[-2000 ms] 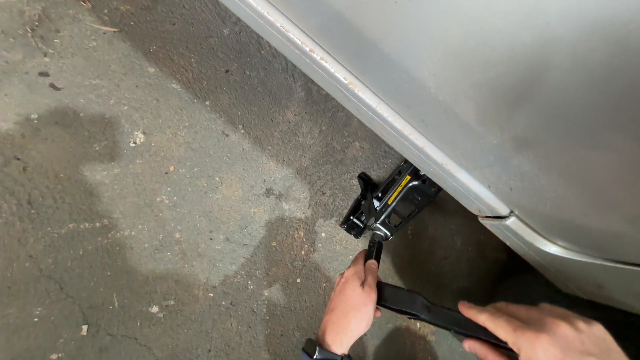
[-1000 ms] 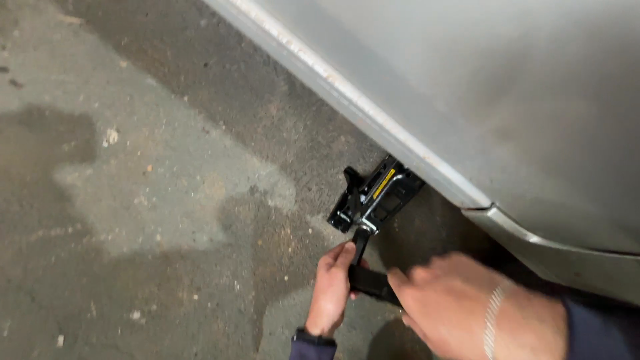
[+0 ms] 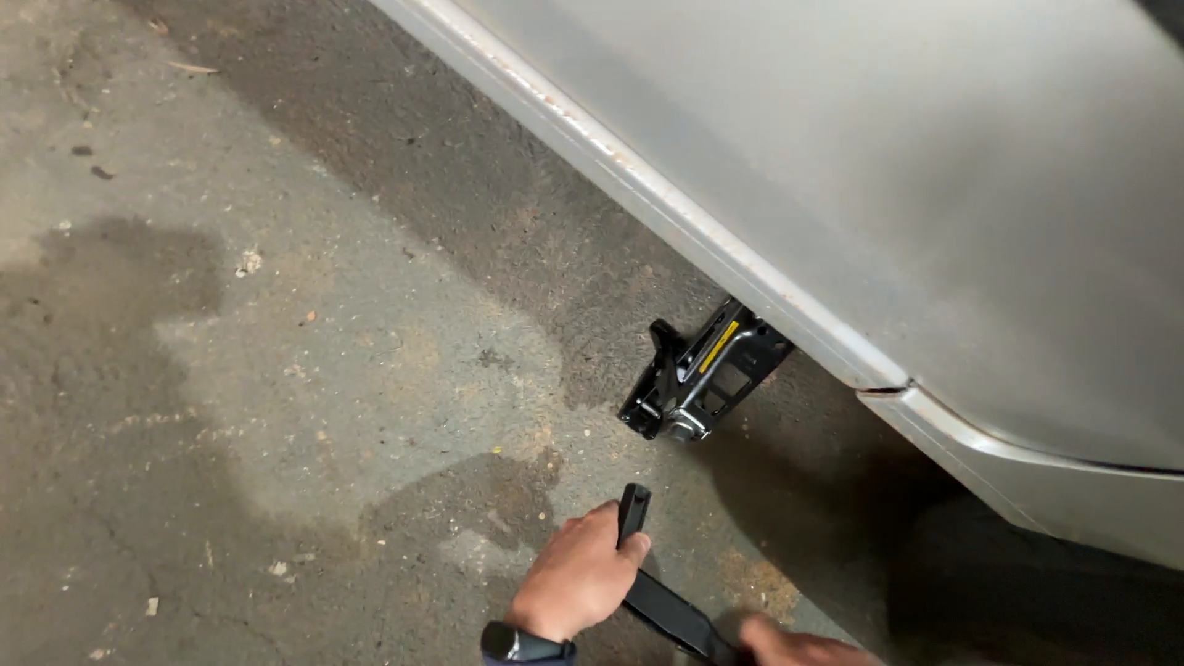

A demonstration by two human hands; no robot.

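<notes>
A black scissor jack (image 3: 708, 370) with a yellow label lies on the concrete floor, its far part hidden beneath the sill of a silver car (image 3: 647, 180). Its end bolt faces my hands. Below it, my left hand (image 3: 583, 573), with a dark watch at the wrist, grips the head end of a black lug wrench (image 3: 671, 615). The wrench's socket tip points up toward the jack, with a gap between them. At the bottom edge my right hand (image 3: 800, 643) is at the wrench's handle; most of this hand is cut off by the frame, so its hold is hard to see.
The car's lower body seam (image 3: 888, 388) runs diagonally across the right side. Deep shadow lies under the car at the lower right. Small debris (image 3: 248, 263) and stains mark the concrete floor at the left.
The wrench's socket was at the jack's end bolt in both earlier frames; now it is apart from it, and both hands have drawn back toward the bottom edge with the wrench.
</notes>
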